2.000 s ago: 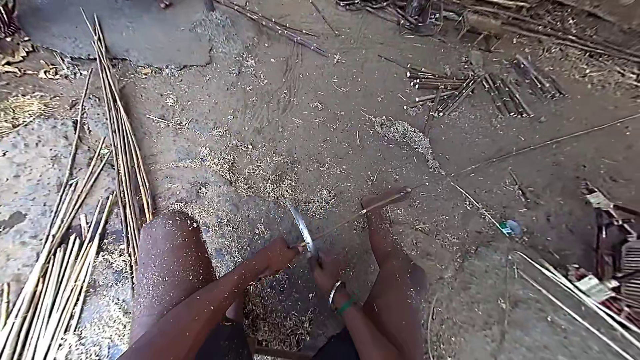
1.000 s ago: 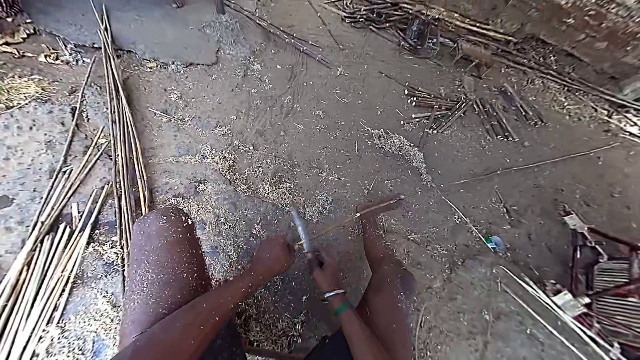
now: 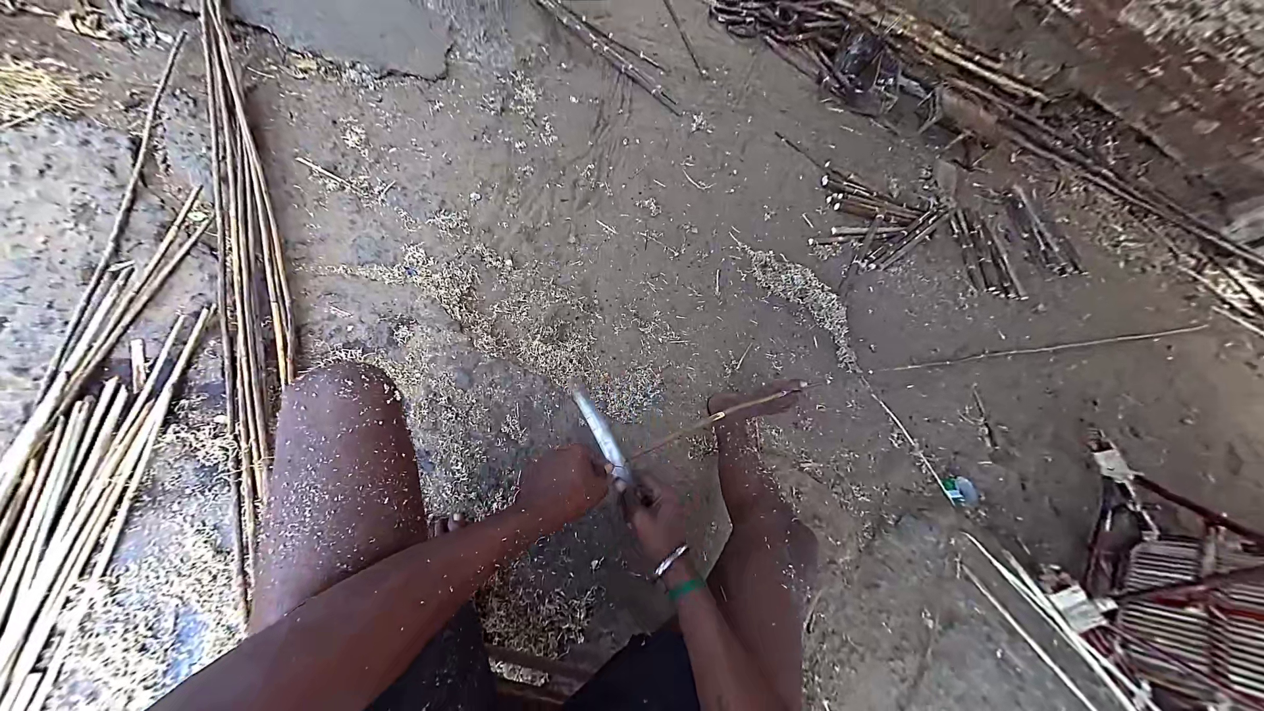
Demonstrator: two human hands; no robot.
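A thin cane stick runs from my left hand rightward over my bare foot. The fingers of my left hand are closed on its near end. My right hand, with a metal bangle and a green band at the wrist, grips a curved metal blade. The blade crosses the stick close to my left fingers and points up and left. Its handle is mostly hidden in my right hand. Pale shavings lie on the ground ahead and speckle my knee.
Long cane sticks lie left of my knee, with a pile of pale sticks beyond. Short cut pieces lie ahead to the right. A slatted wooden object stands at lower right. More long canes lie at upper right.
Both hands stay close together on the stick and the blade. The stick's far end has shifted slightly over the foot.
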